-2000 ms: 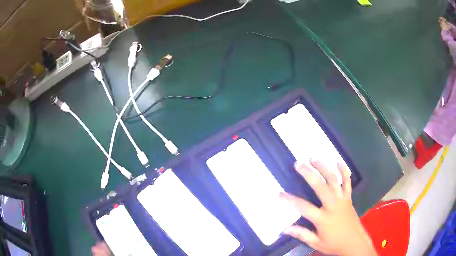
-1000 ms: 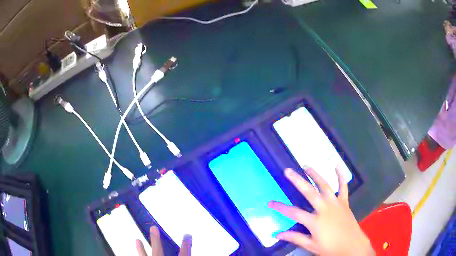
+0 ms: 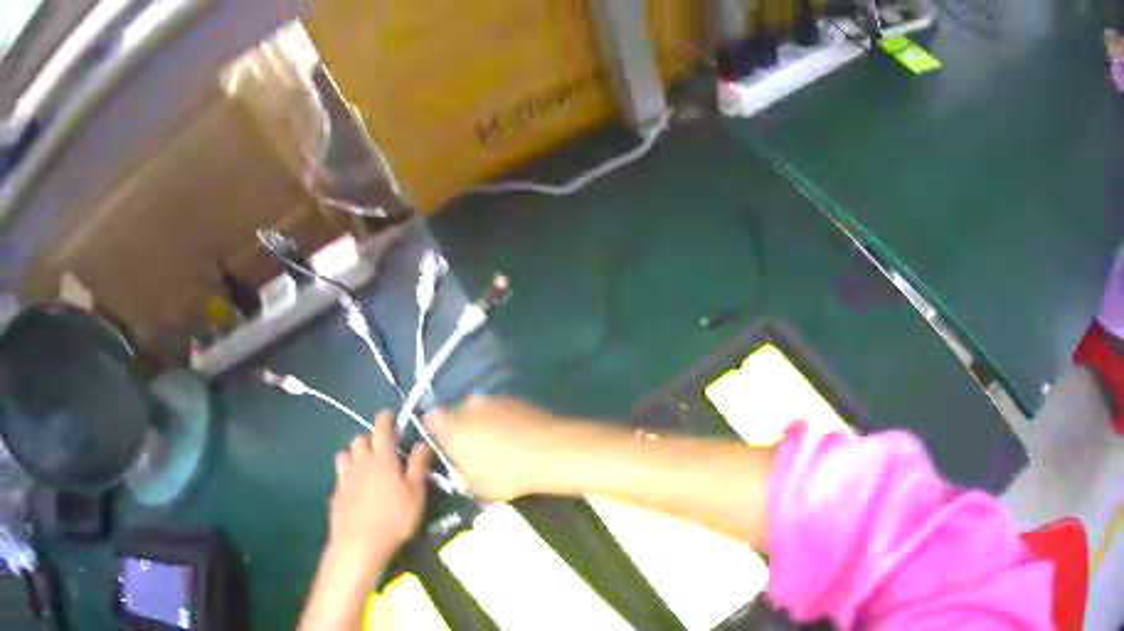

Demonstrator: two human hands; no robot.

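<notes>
A black tray [image 3: 851,394] holds several smartphones with glowing white screens, such as the one at its right end [image 3: 774,394]. Several white cables [image 3: 444,358] lie loosely crossed behind the tray's left part. My right hand [image 3: 493,446], at the end of a pink sleeve, reaches left across the tray to the near ends of the cables; its fingertips are blurred and partly hidden. My left hand [image 3: 376,489] is just left of it, fingers forward, at the cables' near ends. I cannot tell whether either hand grips a cable.
A fan [image 3: 74,394] stands at the left. A smaller black tray with a lit phone [image 3: 158,589] lies at the lower left. Power strips [image 3: 290,302] lie along the bench back beside a yellow carton [image 3: 505,74]. A red stool [image 3: 1062,555] is at the right.
My right hand has moved left from the right-hand phones to the cables. My left hand has moved forward from the left phones to them. The view has shifted, showing more of the bench back.
</notes>
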